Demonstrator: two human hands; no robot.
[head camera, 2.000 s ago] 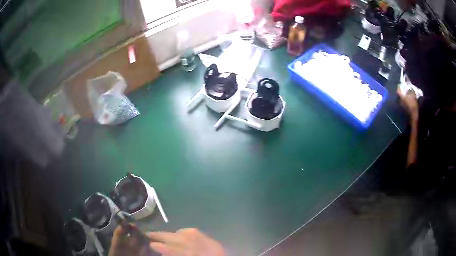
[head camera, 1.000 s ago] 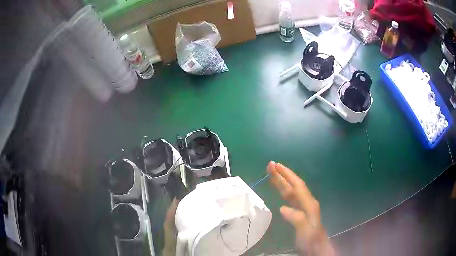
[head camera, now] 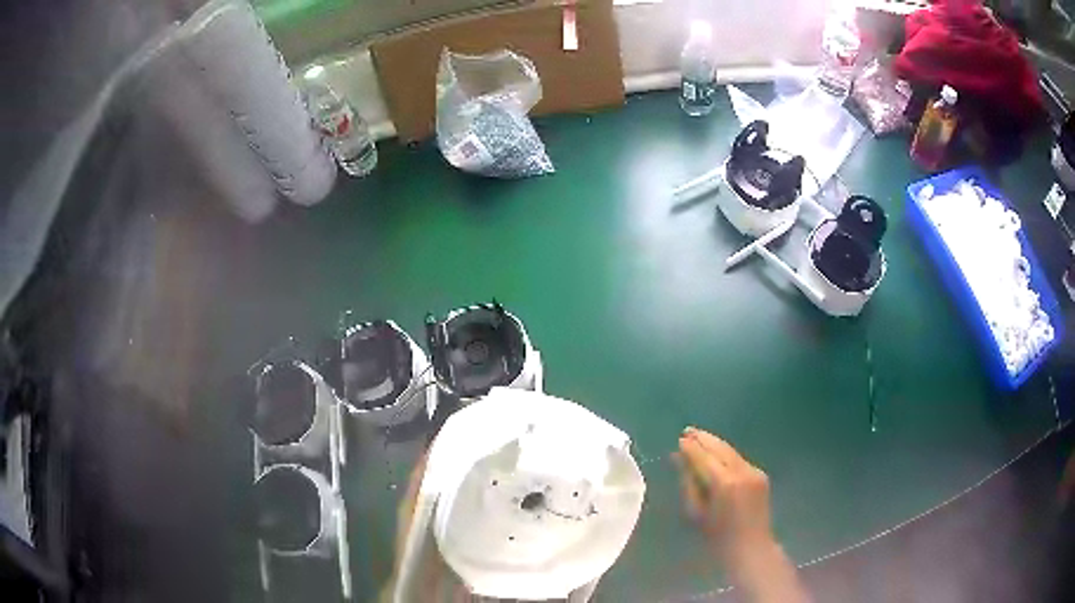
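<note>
A white camera body (head camera: pixel 536 495) is held at the bottom centre, its round open underside facing up, with a small dark centre hole and a short thin wire. My left hand (head camera: pixel 410 501) holds it from the left, mostly hidden behind it. My right hand (head camera: pixel 725 489) is to its right, not touching the shell, with fingers drawn together. A faint thin wire runs from the shell's right edge to my right fingertips.
Several white-and-black cameras (head camera: pixel 477 351) stand close on the left. Two more with antennas (head camera: pixel 760 189) stand back right. A blue tray (head camera: pixel 984 277) of white parts is at right. A clear bag (head camera: pixel 495 136), bottles and nested white shells (head camera: pixel 259 112) line the back.
The view has swung left and down. The camera body has come into view and its underside has tilted up. My right fingers have closed from a spread pose.
</note>
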